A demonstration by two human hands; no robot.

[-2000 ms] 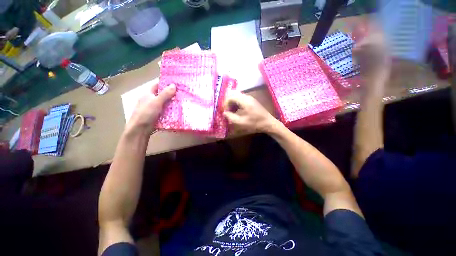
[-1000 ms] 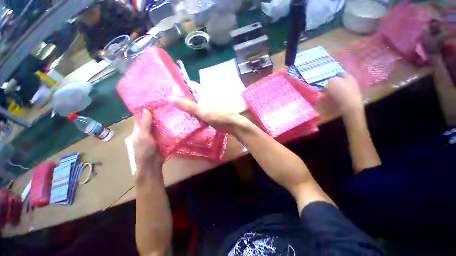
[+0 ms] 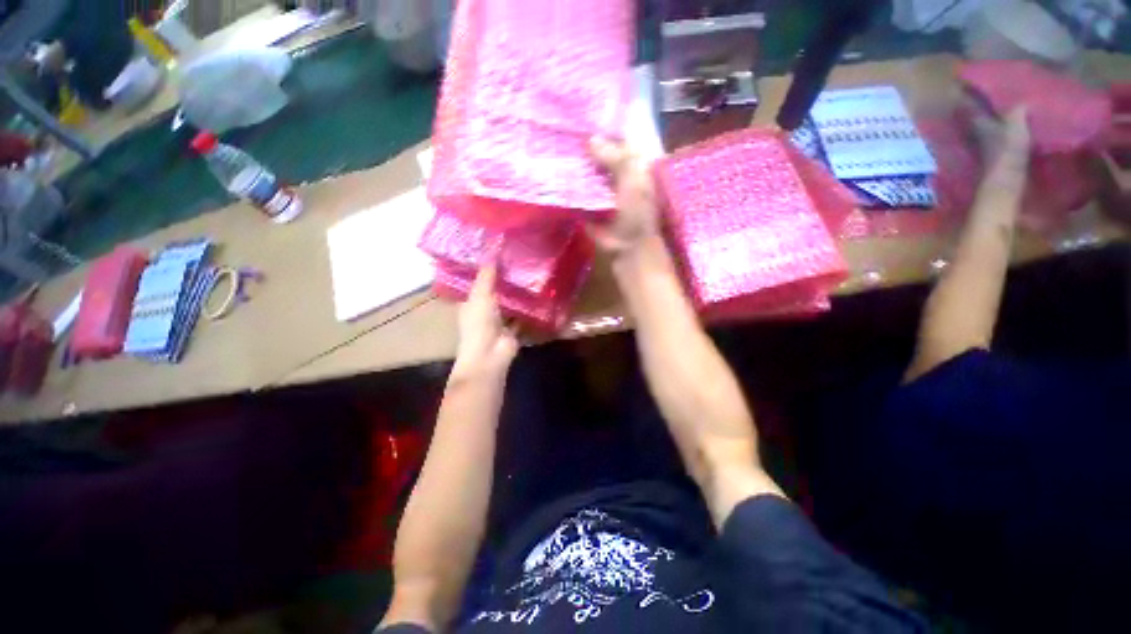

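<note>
A large pink bubble bag stands raised over the bench in front of me, its far end cut off by the top edge. My right hand grips its right side. My left hand is at its lower edge, fingers partly hidden; I cannot tell whether it grips the bag or the packs below. Filled pink bubble packs lie stacked under the bag on the bench. Another stack of filled pink bubble packs lies to the right of my right hand.
White sheets lie left of my hands. Blue-white panels, a metal fixture and a dark arm are behind right. Far left are a pink pack, panels, a tape roll and a bottle. A neighbour's forearm reaches in.
The pink bag has been swung upright and unfolded over the stack, and my right hand has moved to its right side. The neighbour's hand has moved from the blue-white panels to pink bags farther right.
</note>
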